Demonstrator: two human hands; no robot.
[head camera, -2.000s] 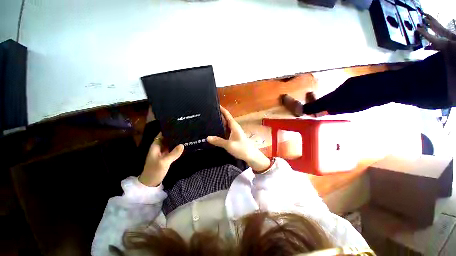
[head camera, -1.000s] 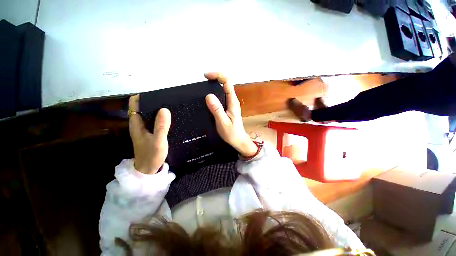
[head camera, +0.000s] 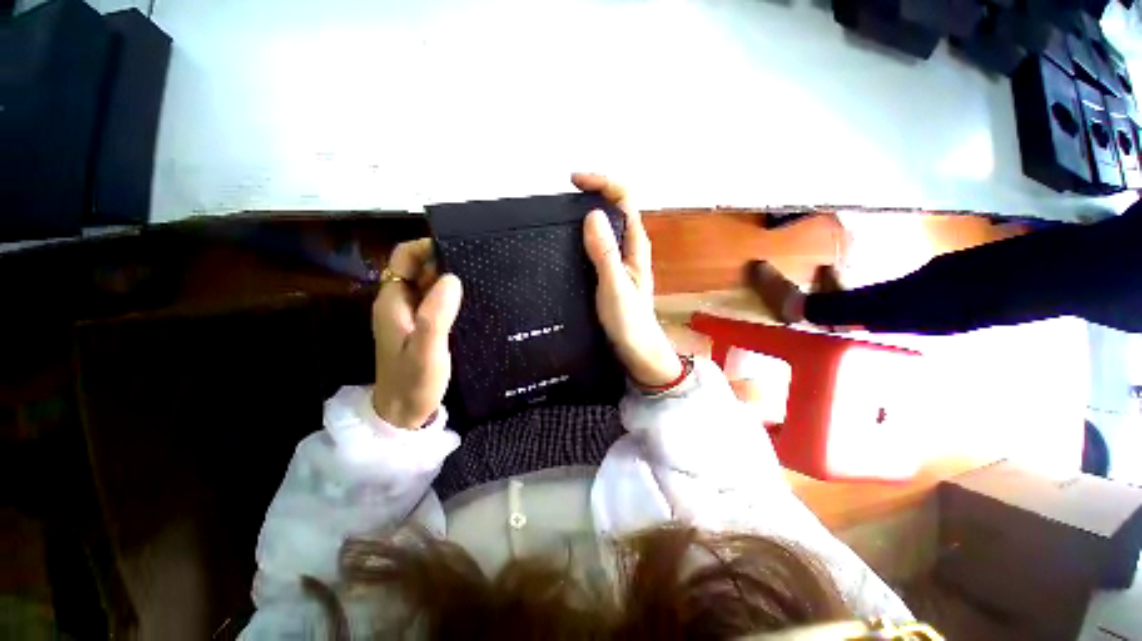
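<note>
A black lettered box (head camera: 532, 294) with a fine dotted pattern is held upright-facing in front of my lap, at the table's front edge. Two rows of pale lettering show on its lower face. My left hand (head camera: 416, 338) grips its left side, with the thumb on the face and a ring on one finger. My right hand (head camera: 626, 282) grips its right side, with the thumb on the face near the upper corner and fingers behind. The box's underside and contents are hidden.
The white table (head camera: 501, 100) spans the top. Black boxes stand at far left (head camera: 75, 113). More black boxes with round openings (head camera: 1064, 119) are at upper right. A red stool (head camera: 839, 401), a brown carton (head camera: 1039, 513) and a person's dark-clothed leg (head camera: 989, 282) are at right.
The box turned so that a dotted face with two text rows shows instead of the earlier face. My hands moved up to its sides. The view has shifted, and the table boxes appear further right.
</note>
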